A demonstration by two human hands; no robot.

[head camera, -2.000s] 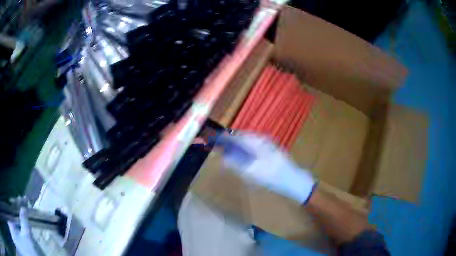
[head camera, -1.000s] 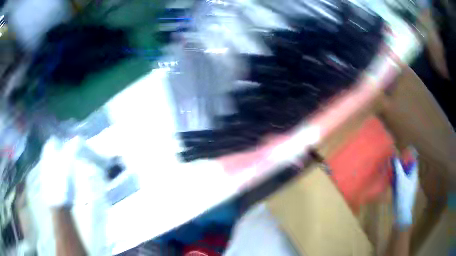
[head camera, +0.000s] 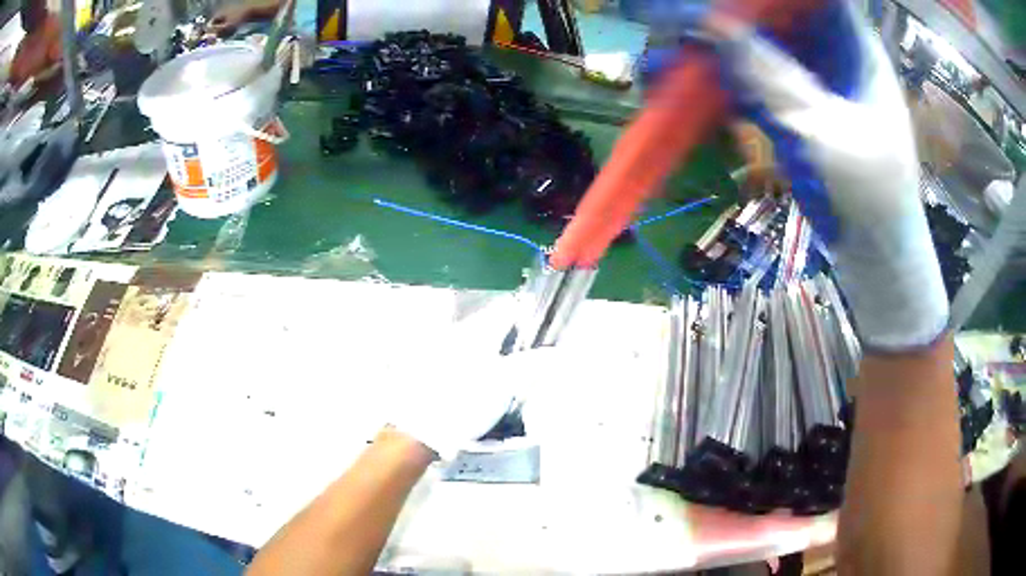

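My left hand [head camera: 467, 377], in a white glove, is closed around upright silver metal tubes [head camera: 559, 302] at the middle of the bench. A black fitting [head camera: 512, 428] shows at their lower end, beside a flat grey metal plate [head camera: 492, 465]. My right hand [head camera: 827, 146], in a white and blue glove, is raised at upper right and grips a red rod [head camera: 641, 158]. The rod slants down to the left, its lower end at the tops of the tubes; it is blurred, and whether it is inside a tube is unclear.
Finished-looking silver tubes [head camera: 759, 360] with black ends lie fanned at right. A heap of black parts [head camera: 461, 124] lies at the back with a blue cord [head camera: 456, 222]. A white bucket [head camera: 214, 141] stands back left. A printed sheet [head camera: 281, 371] covers the bench front.
The view has turned from the carton to the bench. My right hand has left the carton and now holds a red rod above the tubes. My left hand now shows around the tubes.
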